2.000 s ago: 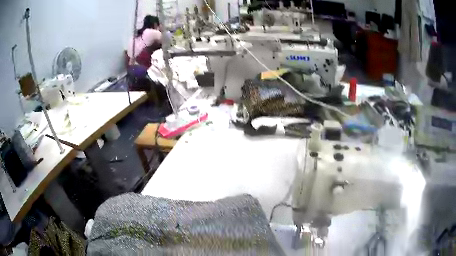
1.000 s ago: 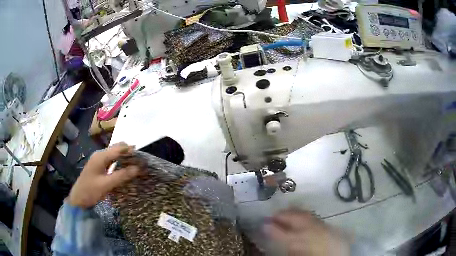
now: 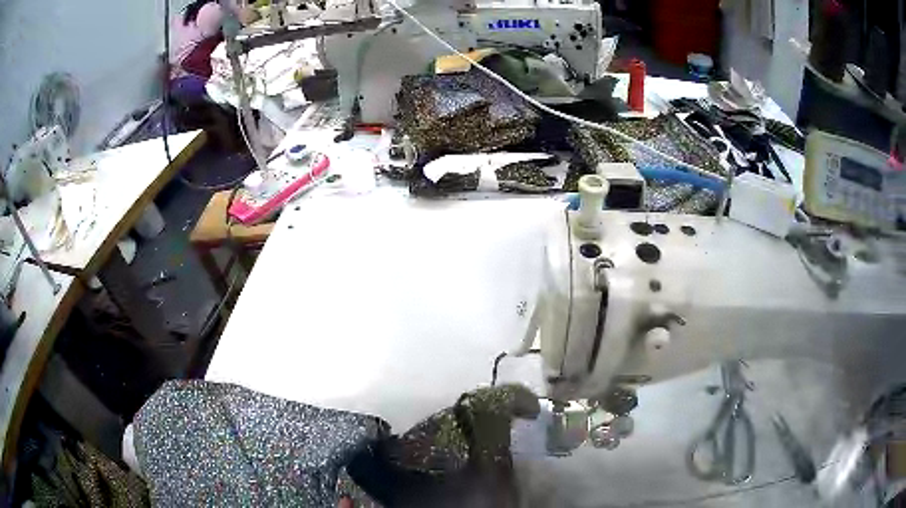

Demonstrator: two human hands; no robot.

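The garment lies at the near edge of the white table [image 3: 377, 288]. Its grey-silver speckled side [image 3: 248, 437] shows at the left, a dark fabric part [image 3: 382, 476] in the middle, and gold-black speckled fabric [image 3: 437, 437] bunches up beside the needle area. The white machine head [image 3: 621, 298] stands to the right; the presser foot [image 3: 568, 422] is blurred. Neither hand shows clearly; a tiny skin-coloured patch at the bottom edge is too small to identify. Scissors [image 3: 725, 437] and snips [image 3: 793, 446] lie under the machine arm.
Folded speckled pieces [image 3: 467, 109], more speckled fabric [image 3: 646, 149] and a red cone [image 3: 636, 87] are at the back. A pink-red object [image 3: 283, 189] lies by the table's far left corner. The control panel [image 3: 859, 184] stands at right. A person [image 3: 194, 45] sits far left.
Both hands have dropped from clear view. The label is no longer visible, and the garment now shows mostly its grey side. The view has shifted, showing more of the table and room behind.
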